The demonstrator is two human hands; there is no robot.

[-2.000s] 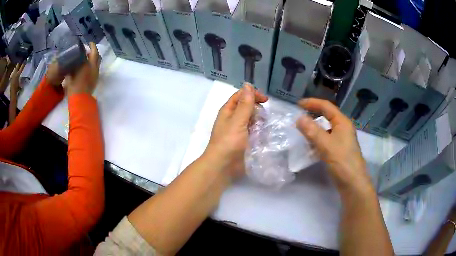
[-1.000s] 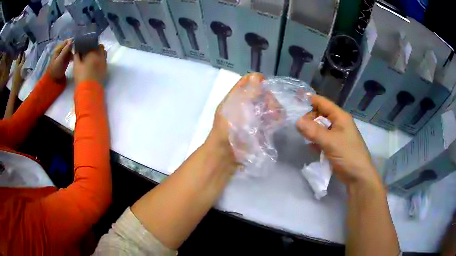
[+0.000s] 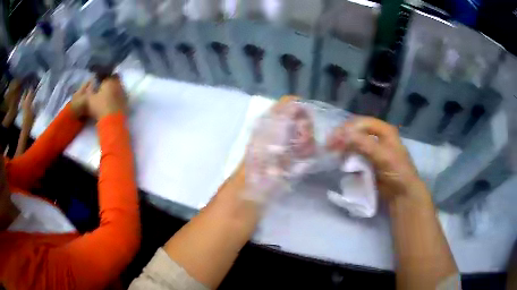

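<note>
The frame is blurred. A clear plastic bag (image 3: 269, 153) covers my left hand (image 3: 283, 136), whose fingers show through the film; it looks as if the hand is inside the bag. My right hand (image 3: 374, 147) pinches the bag's edge at the right with its fingertips. A crumpled white piece, paper or wrapping (image 3: 360, 190), hangs from my right hand below the fingers. Both hands are above the white-covered bench.
A row of printed retail boxes (image 3: 241, 56) stands along the back. A dark standing fan (image 3: 380, 76) is by the green post (image 3: 392, 22). Another box (image 3: 473, 164) stands at the right. A neighbour's orange sleeves (image 3: 118, 164) are at the left, hands near a dark item.
My left hand has gone from beside the bunched bag to under its film, and the bag is opened out. The white piece now hangs below my right hand. The neighbour's hands moved.
</note>
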